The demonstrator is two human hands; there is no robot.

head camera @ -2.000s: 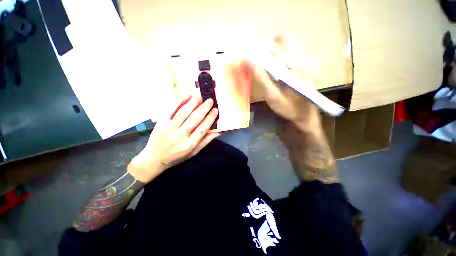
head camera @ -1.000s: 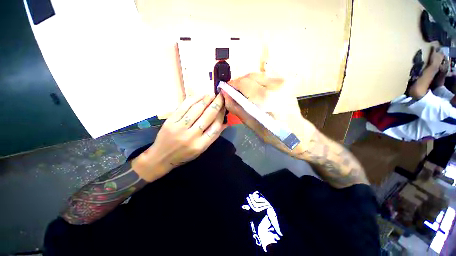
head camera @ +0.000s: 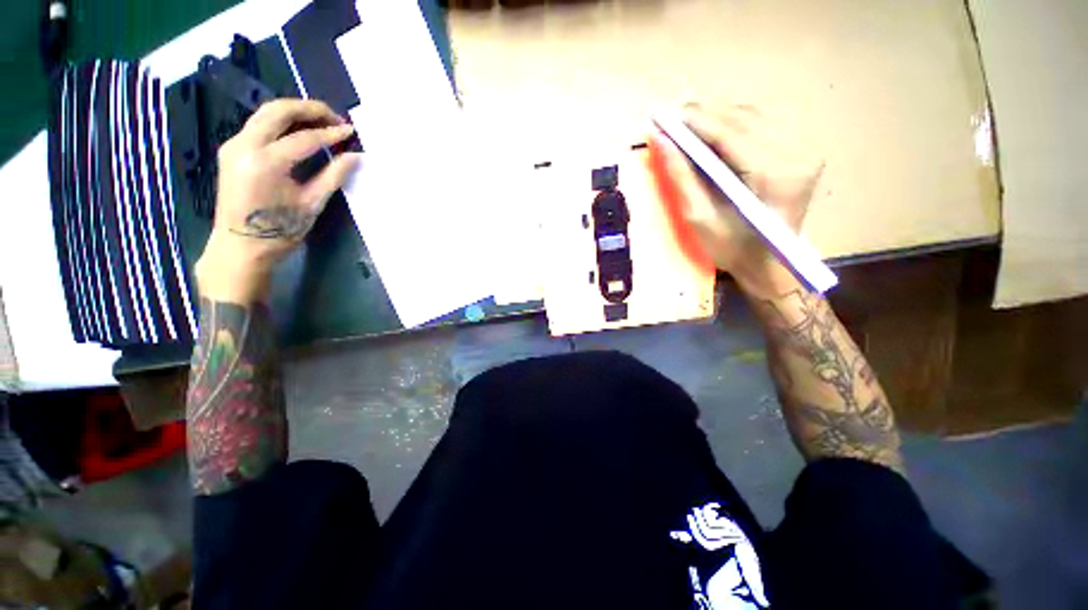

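The pale fixture plate lies at the bench's front edge. Its slot shows a black plastic part with lighter patches on it, and a dark square opening above it. My right hand, blurred, holds a long white strip like a pen, to the right of the fixture. My left hand is over the white sheet's left edge, with its thumb and forefinger close together. Something small and dark shows near those fingertips; I cannot tell if it is held.
A fan of black strips with white edges lies at far left. Loose black parts lie beside it. A white sheet bears a stepped black area. Tan cardboard spreads behind and right. Boxes stand below right.
My left hand has left the fixture and moved left to the white sheet. My right hand has drawn back rightward with the strip. The view has shifted left, and the part is now uncovered.
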